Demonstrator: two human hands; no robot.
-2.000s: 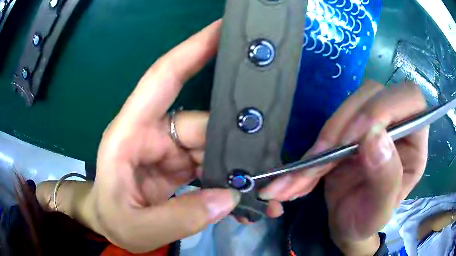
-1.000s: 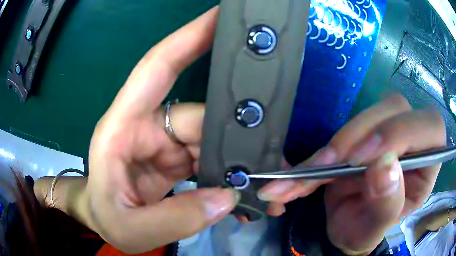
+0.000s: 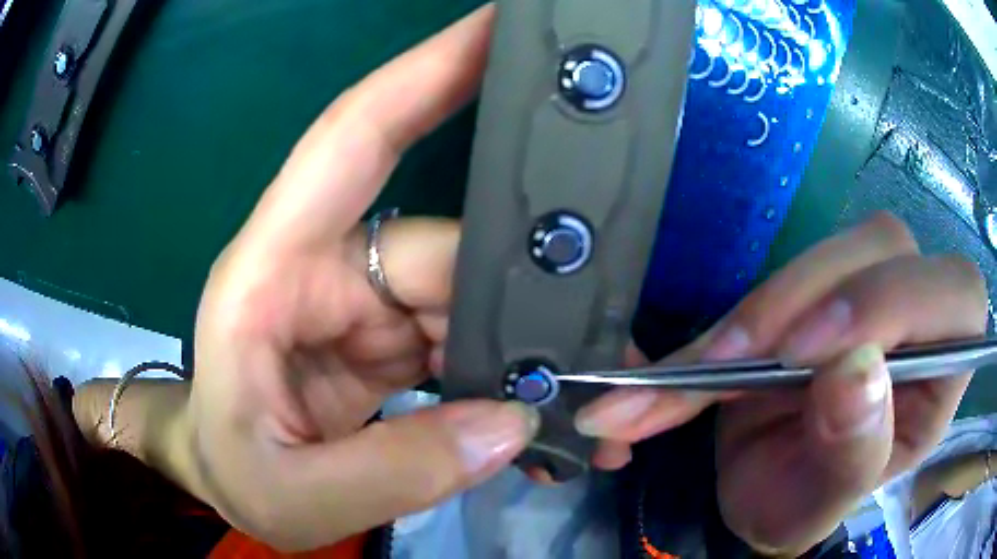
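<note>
My left hand point(image 3: 328, 295) holds a grey-brown housing strip point(image 3: 558, 164) upright in front of me, its thumb near the lower end. The strip shows three round lenses in a row; the lowest lens point(image 3: 532, 383) has a pale arc on its right side. My right hand point(image 3: 842, 371) grips silver tweezers point(image 3: 711, 377) like a pen. The tweezer tip is at the right edge of the lowest lens. A fingertip of my right hand touches the strip's lower right edge. The strip's top runs out of the picture.
A blue carrier sheet point(image 3: 722, 207) with rows of pale crescent pieces lies behind the strip. Another housing strip point(image 3: 77, 98) lies at the upper left on the green bench point(image 3: 219, 142). Wrinkled clear tape point(image 3: 929, 164) lies at the upper right. Another person's arm point(image 3: 962, 477) shows at the lower right.
The tweezers have swung from a slanted to a nearly level position, their tip staying at the lowest lens. My right hand has shifted slightly right and down. The held strip has moved slightly.
</note>
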